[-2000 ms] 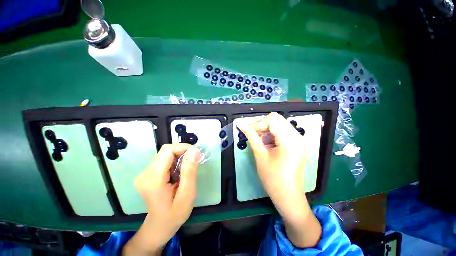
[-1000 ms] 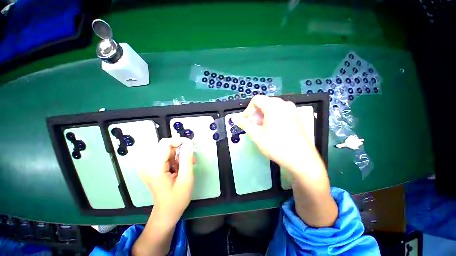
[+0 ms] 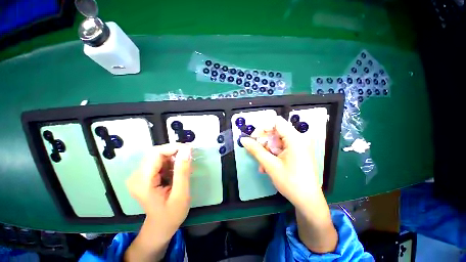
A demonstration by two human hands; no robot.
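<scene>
A black foam tray (image 3: 334, 148) holds several pale green phone back covers, each with black camera circles at its upper left. My left hand (image 3: 162, 187) is over the second and third covers, thumb and forefinger pinching a clear film strip. The strip's far end (image 3: 225, 142), with two dark rings, reaches over the divider beside the fourth cover (image 3: 254, 179). My right hand (image 3: 283, 161) is bare, over the fourth and fifth covers, its fingertips at the fourth cover's lower camera circle. Whether it holds a ring is hidden.
Clear strips of dark rings (image 3: 240, 77) lie beyond the tray, with more at the right (image 3: 352, 84). Crumpled film and a white scrap (image 3: 359, 146) lie right of the tray. A white bottle (image 3: 116, 51) with its lid up stands upper left.
My right hand has moved down from the top of the fourth cover to its lower camera circle, uncovering the fifth cover's camera circles. The view has shifted. My left hand still pinches the film.
</scene>
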